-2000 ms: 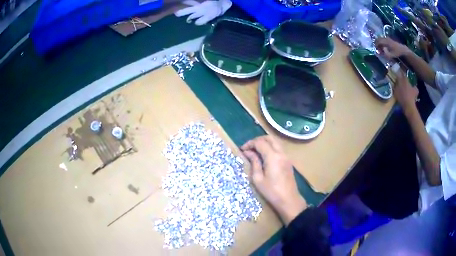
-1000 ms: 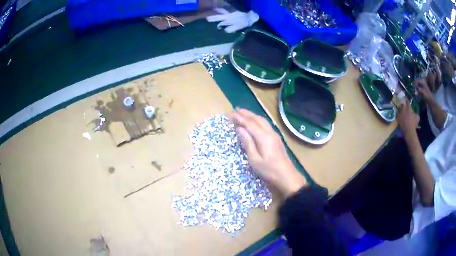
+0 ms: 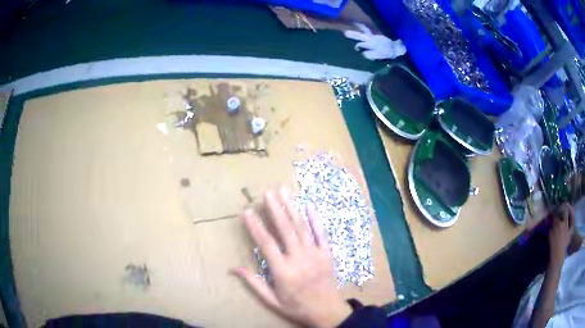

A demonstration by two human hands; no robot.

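Note:
My right hand (image 3: 298, 266) is bare, palm down with fingers spread, over the left edge of a wide pile of small silver-white fittings (image 3: 343, 224). A few fittings show between its thumb and fingers; what lies under the palm is hidden. My left hand is not in view; dark cloth shows at the bottom edge. A small cardboard block (image 3: 208, 138) with dark stains lies left of the pile on the cardboard work mat (image 3: 83, 192). Two small whitish round pieces (image 3: 258, 124) stand by it. Several glossy green housings (image 3: 439, 179) with pale rims lie right of the pile.
A smaller heap of fittings (image 3: 343, 88) lies by the green strip. A white glove (image 3: 375, 45) and a blue tray of metal parts (image 3: 417, 54) are at the back. A clear plastic bag (image 3: 523, 122) is at the right. Another person's arm (image 3: 553, 262) reaches in at lower right.
My right hand has moved from the pile's right side across to its left side, with fingers now spread. The pile looks narrower. The view has turned, so the scene sits further right.

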